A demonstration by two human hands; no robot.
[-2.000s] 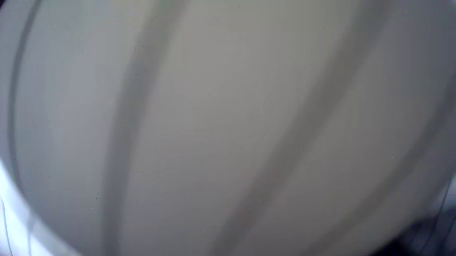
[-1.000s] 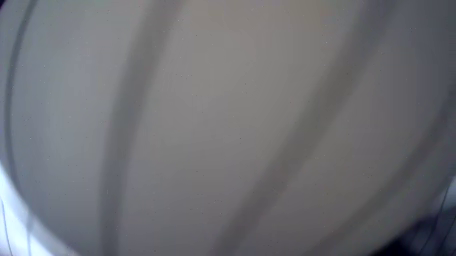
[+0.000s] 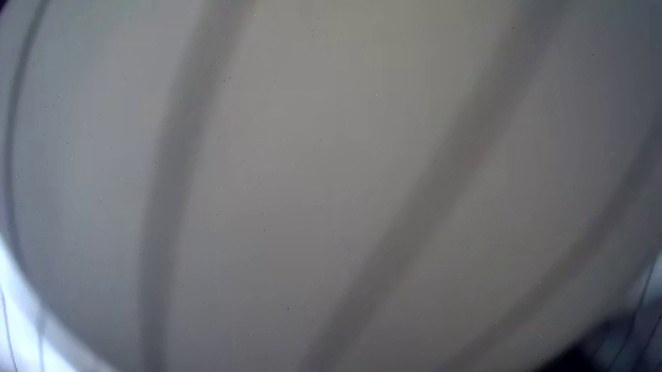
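A striped shirt (image 3: 290, 182) lies right over the lens and fills almost the whole head view. Its cloth looks pale grey, blurred, with several darker grey stripes curving from top to bottom. Neither my left hand nor my right hand is in view. Whatever lies in front of me is hidden behind the cloth.
Brighter white cloth with thin dark lines shows at the lower left corner (image 3: 22, 320) and again at the lower right edge (image 3: 642, 305). A dark patch (image 3: 570, 360) sits at the bottom right; what it is cannot be told.
The stripes of the cloth have shifted slightly to the left. Otherwise the view is much the same.
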